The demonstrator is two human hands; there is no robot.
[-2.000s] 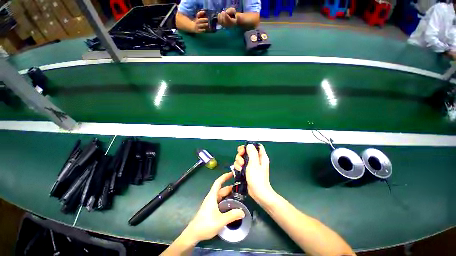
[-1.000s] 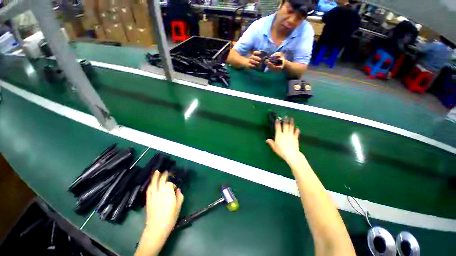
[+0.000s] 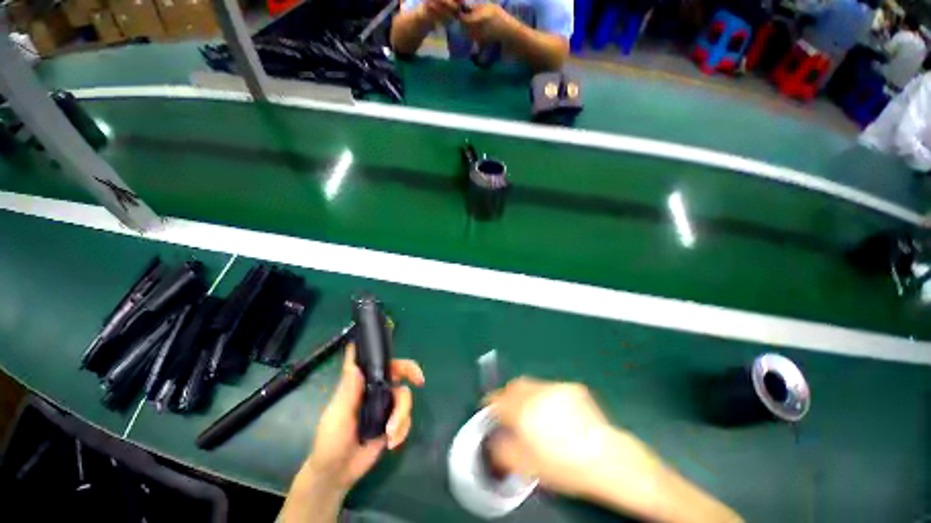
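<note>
My left hand (image 3: pixel 352 424) holds a black handle shell (image 3: pixel 374 358) upright, over the bench left of centre. My right hand (image 3: pixel 556 429) is blurred and is on a dryer head (image 3: pixel 472 472) with a pale ring face, near the bench's front edge; its fingers cover part of the ring and hole. The mallet (image 3: pixel 271 400) lies behind and left of my left hand, its head mostly hidden by the shell. Another dryer head (image 3: pixel 781 388) lies at the right, ring face showing.
A handle pile (image 3: pixel 189 332) lies at the left, above a black parts bin (image 3: pixel 77 480). A joined head and handle (image 3: pixel 488 189) stands on the green conveyor. Across it are a person's hands (image 3: pixel 480 20) and a fixture block (image 3: pixel 556 97).
My left hand has lifted a handle shell from the pile. My right hand has left the piece on the conveyor and come back to a dryer head, now apart from the other one.
</note>
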